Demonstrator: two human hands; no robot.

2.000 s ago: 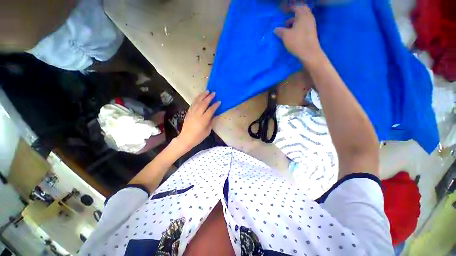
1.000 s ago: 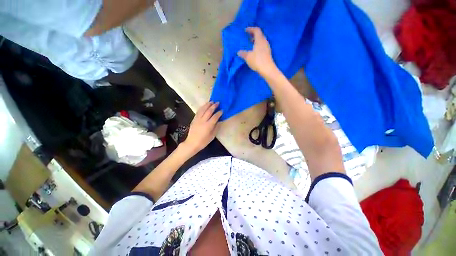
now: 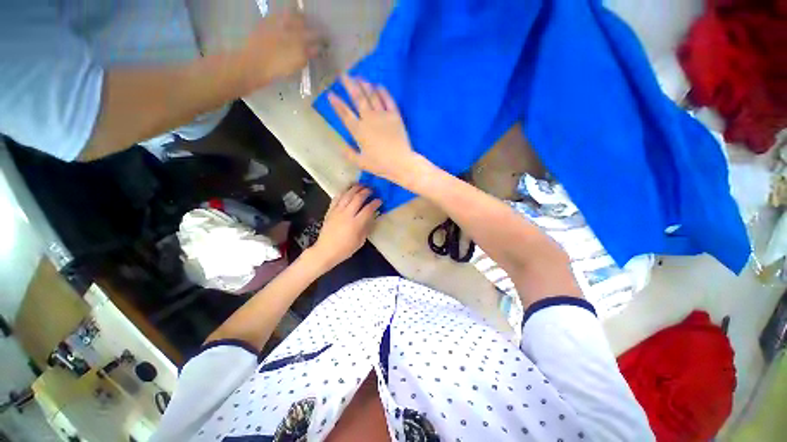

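The plain blue fabric [image 3: 457, 78] lies across the table from the top centre to the right. My left hand [image 3: 349, 223] is at its near corner by the table's front edge, fingertips on the cloth; its thumb is hidden. My right hand [image 3: 375, 129] lies palm down on the fabric's left part, fingers spread. The shears' black loop handles [image 3: 450, 240] show below my right forearm; the blades are hidden. White fabric with grey-blue lines [image 3: 595, 259] lies partly under the blue piece and my forearm.
Another person's forearm [image 3: 198, 91] reaches over the table [image 3: 280, 129] from the upper left, the hand near a thin white strip [image 3: 305, 78]. Red fabric heaps lie at the upper right [image 3: 742, 73] and lower right [image 3: 686, 375]. A white cloth bundle [image 3: 224, 250] is below the table, left.
My right hand has moved left and down over the blue fabric, whose left part now spreads further left. The other person's arm has come in over the table. My left hand has stayed at the corner.
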